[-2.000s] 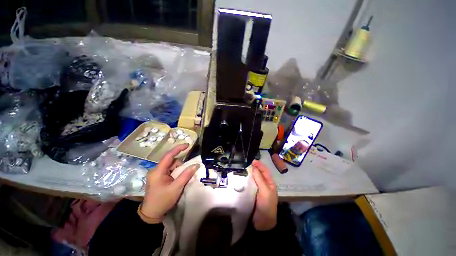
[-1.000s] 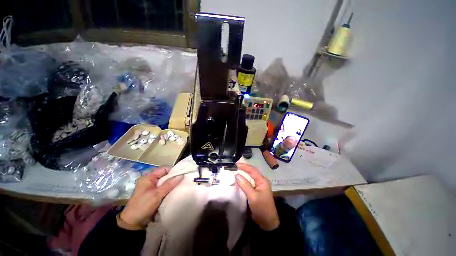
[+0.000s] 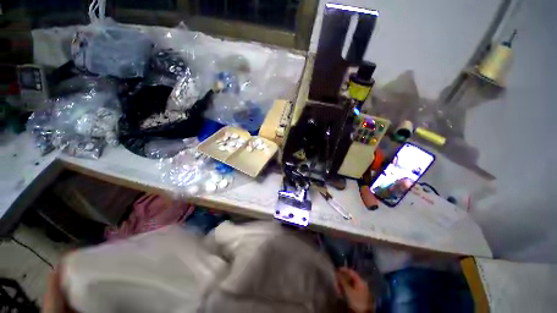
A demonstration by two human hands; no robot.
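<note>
The pale beige garment piece (image 3: pixel 256 269) is spread low in front of me, off the machine, and is blurred. My left hand (image 3: pixel 55 293) is at its far left end, mostly hidden and cut off by the bottom edge, holding the cloth. My right hand (image 3: pixel 356 290) is at its right side, partly hidden by the cloth, with its fingers at the edge. The black button-sewing machine (image 3: pixel 314 137) stands behind, its shiny work plate (image 3: pixel 292 206) bare. The button clamp (image 3: pixel 297 177) is above the plate.
A two-compartment button tray (image 3: pixel 244 153) is left of the machine. Snips (image 3: pixel 336 203) and a lit smartphone (image 3: pixel 404 173) are at its right. Crumpled plastic bags (image 3: pixel 79 122) fill the left. A thread cone (image 3: pixel 496 63) stands upper right; another pale tabletop (image 3: pixel 519 284) is lower right.
The cloth has come off the work plate, down and left, uncovering the plate and snips. My left hand moved far left and down, my right hand down. The view has shifted.
</note>
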